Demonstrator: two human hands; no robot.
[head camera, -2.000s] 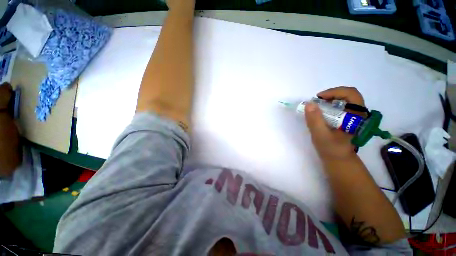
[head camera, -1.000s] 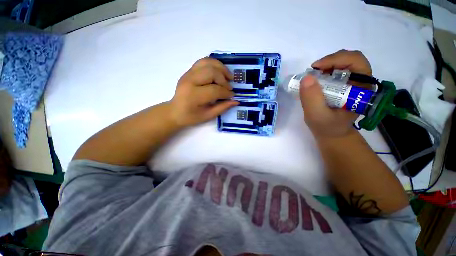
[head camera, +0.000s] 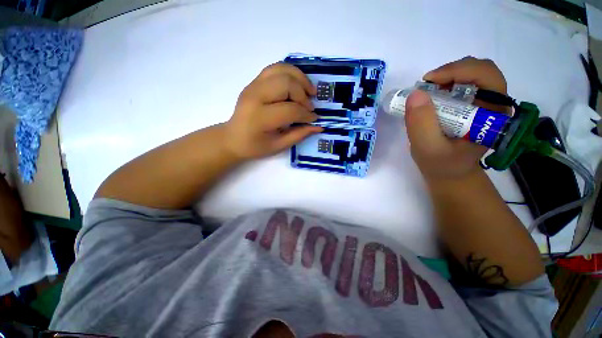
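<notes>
An open light blue plastic housing with black parts and a small silver grid in each half lies over the white paper, one half above the other. My left hand holds its left edge with fingers over the rim. My right hand is closed around the glue syringe, which has a blue-and-white label and a green adapter. The syringe points left at the upper half's right side. The fine needle tip is hard to make out against the housing.
A clear bag of small blue parts lies at the left on tan cardboard. At the right are a clear air hose, a black smartphone and a crumpled white tissue. Another person's arm shows at the left edge.
My left hand has come back from the far side, and the housing now lies in front of me. The syringe has been brought to the housing's right side. Over the last second little has moved.
</notes>
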